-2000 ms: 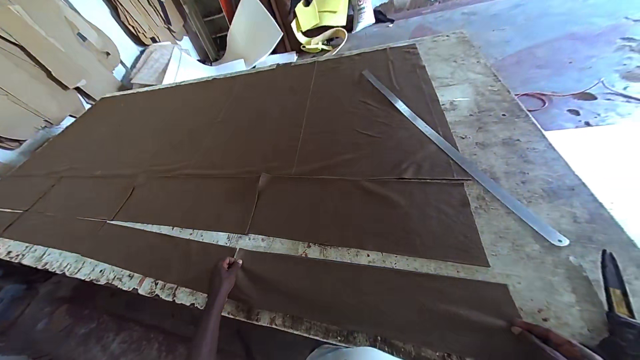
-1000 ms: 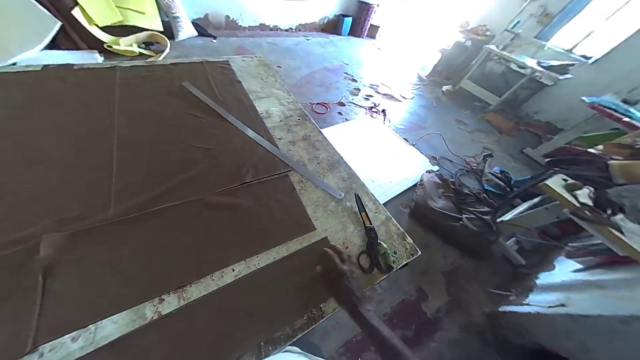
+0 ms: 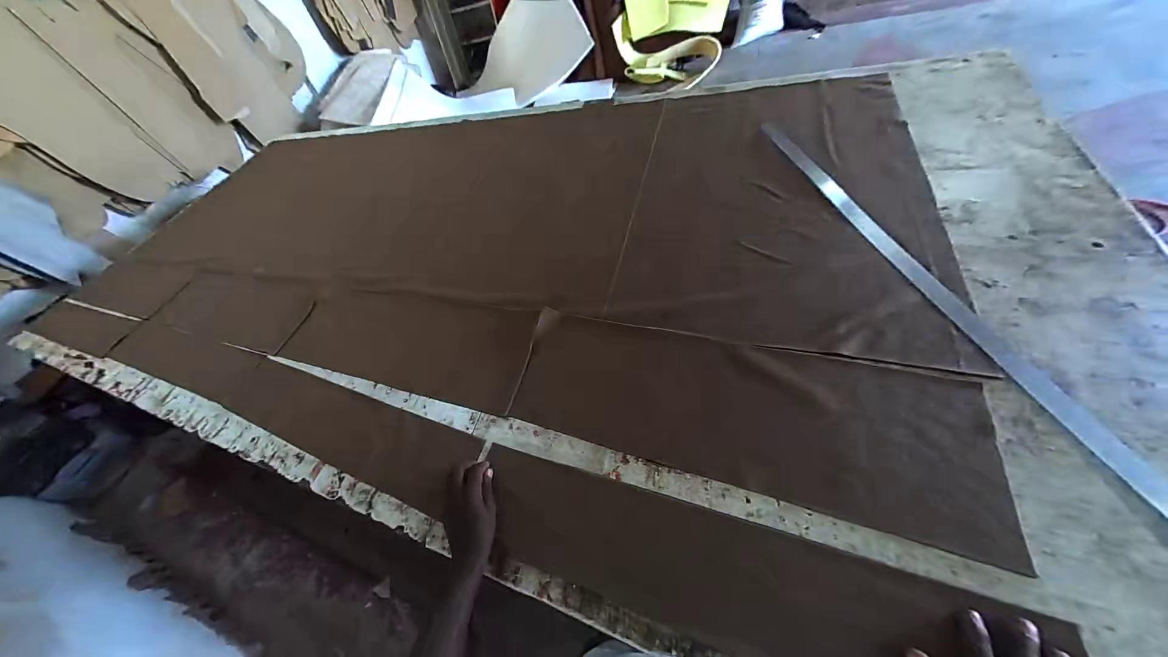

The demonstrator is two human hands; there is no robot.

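Note:
Brown fabric (image 3: 511,201) lies spread over a worn work table (image 3: 1031,210). Along the near edge runs a long strip of the same fabric (image 3: 730,566), parted from the larger piece by a wedge-shaped gap that narrows to the left. My left hand (image 3: 473,506) rests at this strip, its fingertips at a small pale sliver (image 3: 484,451); whether it grips the sliver is unclear. At the bottom right, the fingers of my right hand (image 3: 999,634) touch the strip near its end, the rest cut off by the frame. A long metal ruler (image 3: 922,278) lies diagonally across fabric and bare table.
Brown card patterns (image 3: 109,91) stand at the back left. White sheets (image 3: 529,55) and a yellow strap (image 3: 666,64) are beyond the far edge. The near table edge (image 3: 255,447) is ragged, with dark floor below it.
The view swung right and then back left. Black-handled scissors seen at the table's right corner a second ago are now outside the frame. The fabric and ruler appear unmoved.

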